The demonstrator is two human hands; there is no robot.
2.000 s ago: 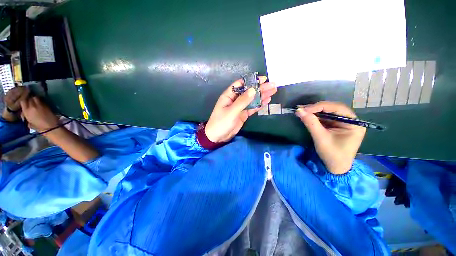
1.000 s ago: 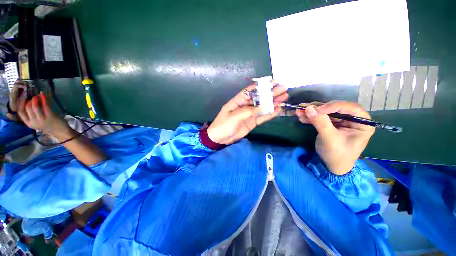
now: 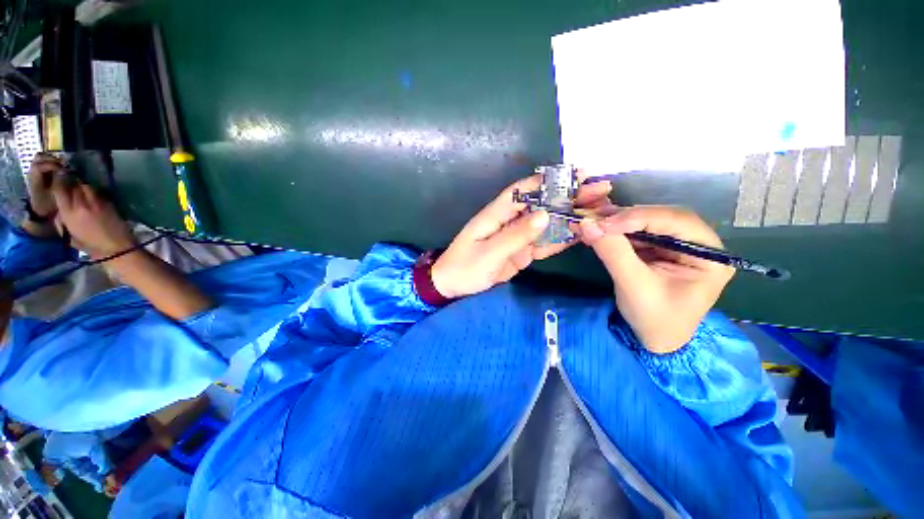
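My left hand point(image 3: 487, 243) holds a small silver-grey circuit board module point(image 3: 558, 187) between its fingers, above the bench. My right hand point(image 3: 664, 266) grips a thin black pen-like tool point(image 3: 699, 248), its tip over the module's lower part. The exact contact of the tip is too small to tell. Several upright grey adhesive strips point(image 3: 818, 182) lie side by side at the right. Any small pads near my fingers are hidden by my hands.
A white paper sheet point(image 3: 699, 86) lies beyond my hands on the dark green bench top point(image 3: 334, 61). At left are a yellow-handled screwdriver point(image 3: 183, 193), a black box with a white label point(image 3: 111, 87) and another person's hands point(image 3: 86, 215).
The module has turned from its white face to a silver-grey face. My right hand and the tool have moved left, onto the module. The other person's hands have shifted.
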